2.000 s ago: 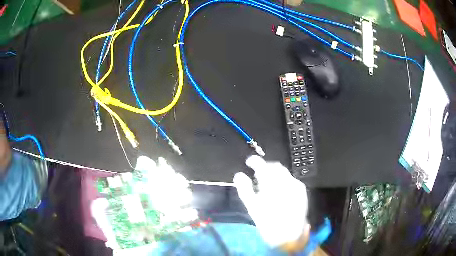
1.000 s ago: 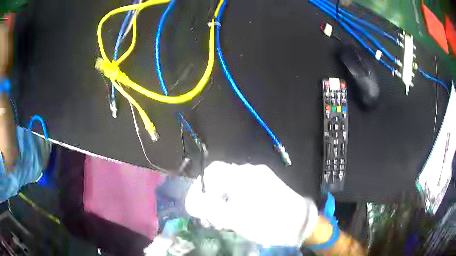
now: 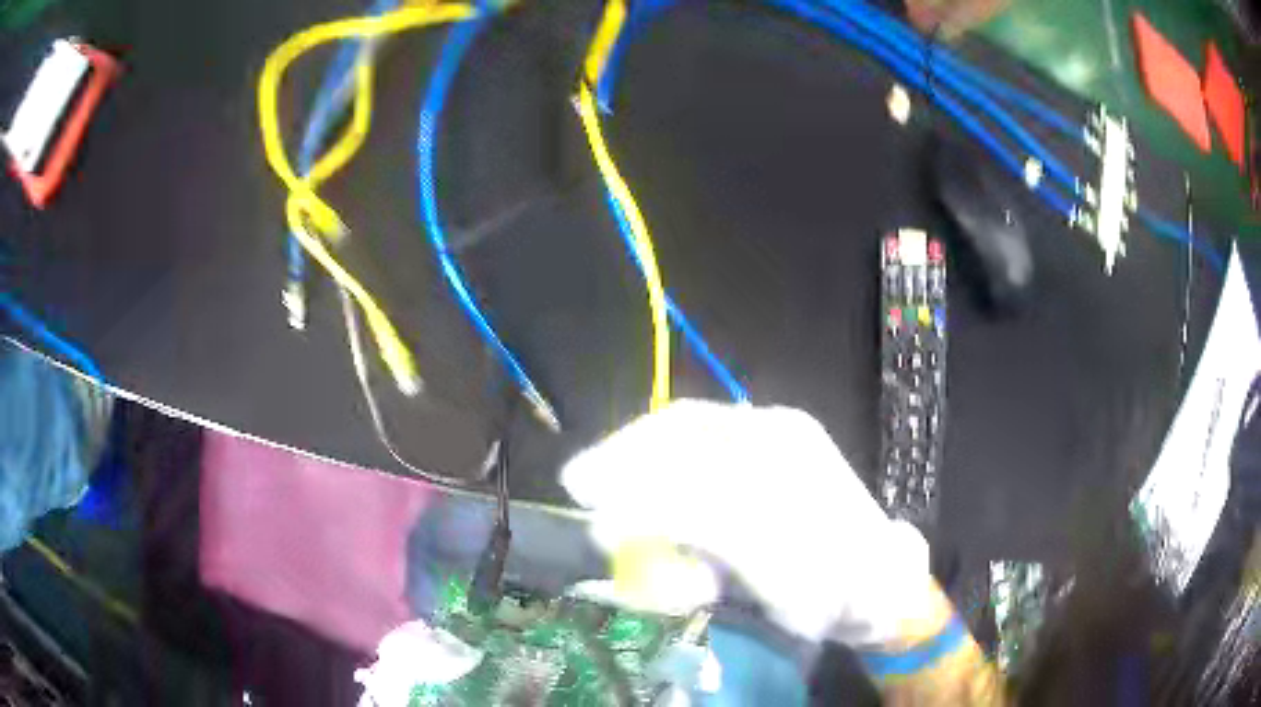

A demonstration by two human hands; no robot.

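Note:
The green circuit board (image 3: 553,656) is at the bottom centre, below the bench edge, and partly blurred. My left hand (image 3: 415,666), in a white glove, holds its left edge; its fingers are mostly hidden. A black power lead (image 3: 490,564) meets the board's upper edge. My right hand (image 3: 754,511), in an overexposed white glove with a blue wrist band, is closed around a yellow network cable (image 3: 639,249), above the board's right side. Yellow shows below my fingers at the board's edge; whether the plug is seated cannot be seen.
Another yellow cable end (image 3: 394,356) and a blue coaxial cable (image 3: 440,221) lie on the black mat. The remote control (image 3: 913,373), mouse (image 3: 989,242) and splitter (image 3: 1110,191) lie right. A metal-cased unit (image 3: 47,104) sits on red at top left. Paper (image 3: 1210,428) lies far right.
My right hand has moved from the black lead to the yellow cable, whose loop is now pulled down towards the board. The board shows more fully. The metal-cased unit has appeared at top left.

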